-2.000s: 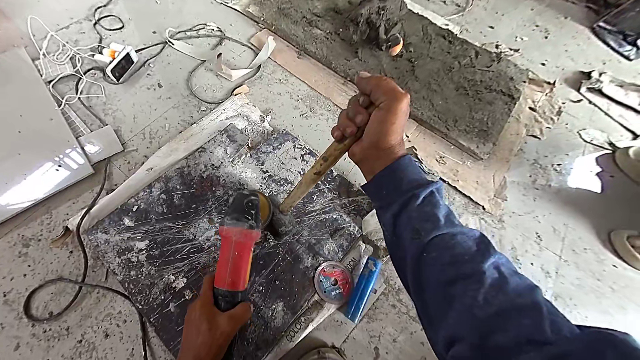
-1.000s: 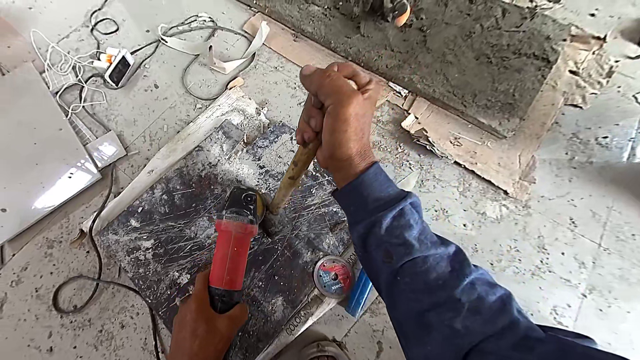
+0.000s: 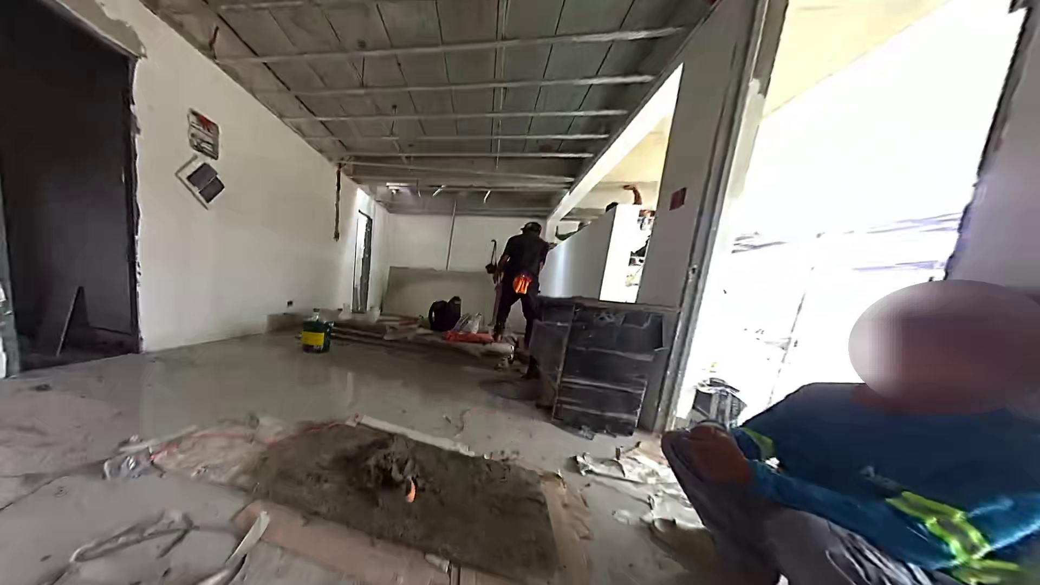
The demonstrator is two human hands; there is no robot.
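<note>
Neither my left hand nor my right hand shows in the head view now, so what they hold is hidden. The angle grinder, the wooden handle and the scratched dark board are out of view too. Nearest in front lies a flat grey slab (image 3: 479,520) covered with wet-looking mortar, with a mound of mortar (image 3: 386,467) on it and a small orange-tipped thing (image 3: 411,491) in the mound. Brown cardboard (image 3: 341,546) sticks out from under the slab's near edge.
A person in a blue top (image 3: 877,463) sits close at the right. Another person in dark clothes (image 3: 524,264) stands farther back beside a dark crate-like stack (image 3: 605,366). A green container with a yellow label (image 3: 316,334) stands on the floor. Torn paper (image 3: 650,487) and a cable (image 3: 134,536) lie about.
The view has swung up from the floor to the room. Both hands, the red grinder and the wooden handle, seen in the earlier frames, are out of sight.
</note>
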